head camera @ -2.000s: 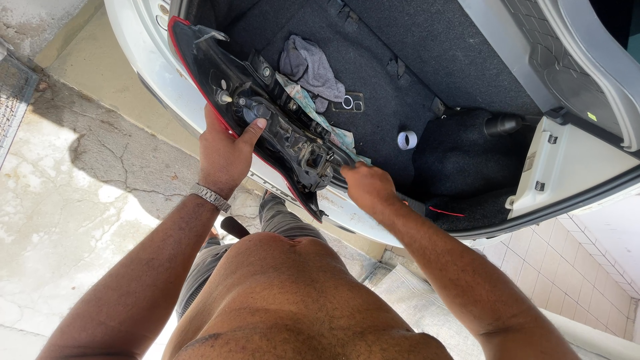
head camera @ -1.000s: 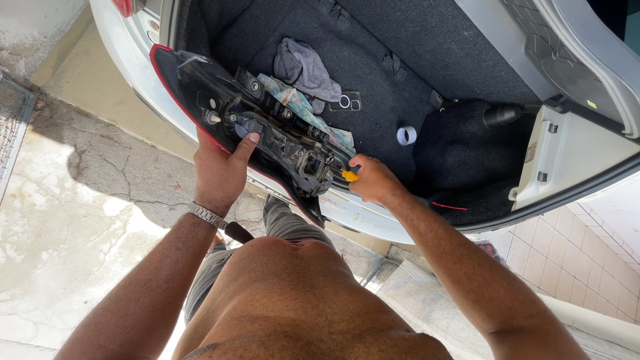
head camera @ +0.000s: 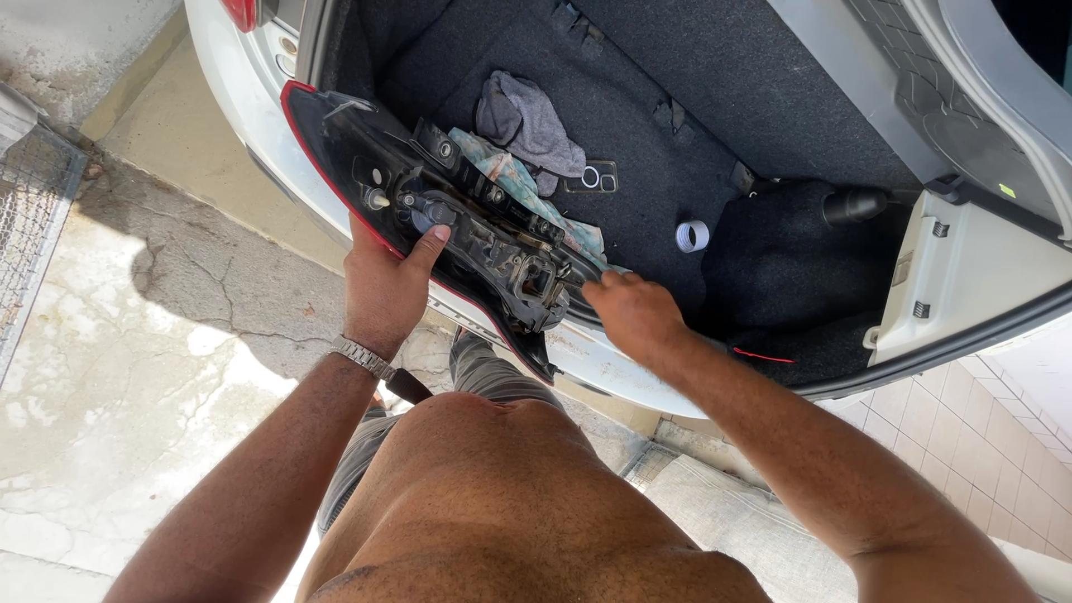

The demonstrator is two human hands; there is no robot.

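Observation:
My left hand (head camera: pixel 389 276) grips the red outer edge of a car tail light assembly (head camera: pixel 469 234), its thumb on the black back side, which faces up. The assembly lies slanted over the white rear bumper and the trunk opening. At its right side my right hand (head camera: pixel 632 310) is closed, knuckles up, with a thin metal tip (head camera: pixel 566 270) just beyond the fingers, near the lamp's square socket. In the earlier frame a yellow and black handle shows in this hand, probably a screwdriver's; now the fingers hide it.
Inside the carpeted trunk lie a grey cloth (head camera: pixel 532 126), a patterned cloth (head camera: pixel 502 172), a clear phone case (head camera: pixel 601 177) and a white tape roll (head camera: pixel 692 236). A red strip (head camera: pixel 764 356) is by the trunk's right edge. The bumper (head camera: pixel 620 368) runs below the assembly.
My right hand has turned, so the yellow part seen one second ago is covered by the fingers. My left hand keeps its grip on the tail light. The view has shifted a little.

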